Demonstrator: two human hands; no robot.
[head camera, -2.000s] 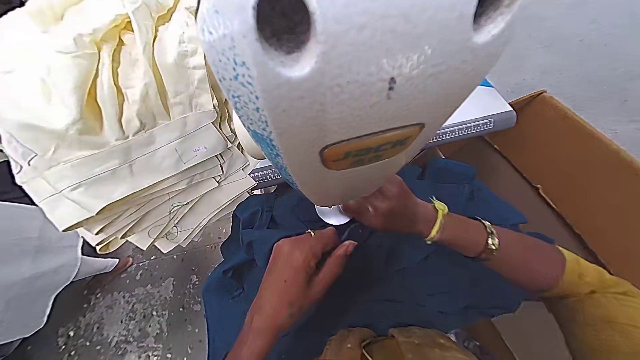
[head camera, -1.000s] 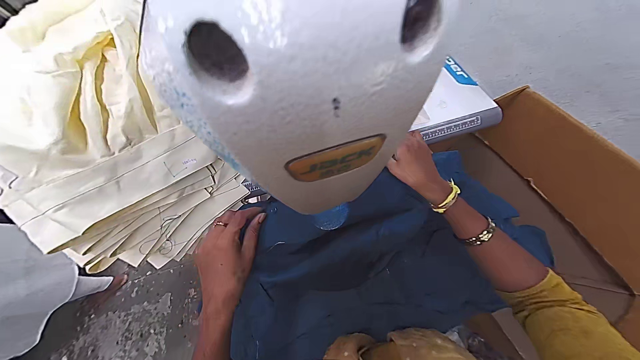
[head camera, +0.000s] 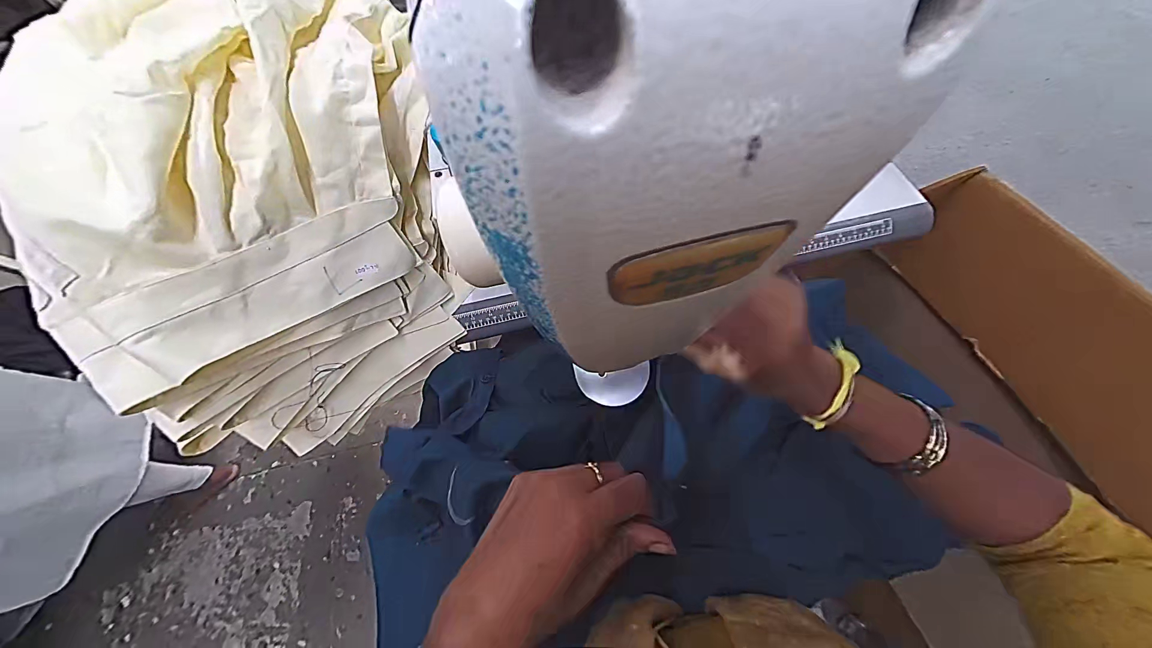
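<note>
A dark blue cloth garment (head camera: 765, 504) lies spread under the white head of a Jack sewing machine (head camera: 666, 180). My left hand (head camera: 576, 540), with a ring on one finger, rests on the cloth in front of the machine, its fingers curled on a fold. My right hand (head camera: 760, 337) is blurred and partly behind the machine head's lower right edge; whether it grips the cloth cannot be told. A yellow band and metal bangles circle that wrist. A round white disc of light (head camera: 612, 382) shows just below the head. The needle is hidden.
A stack of cream cloth pieces (head camera: 225, 297) with loose thread stands at the left. A cardboard box (head camera: 1035, 306) borders the right side. The machine bed (head camera: 877, 220) shows a printed scale. At the far left are another person's pale garment (head camera: 67, 486) and part of a foot.
From one second ago, my left hand has moved inward from the cloth's left side to below the machine head. My right hand has come back closer to the head. The view has shifted.
</note>
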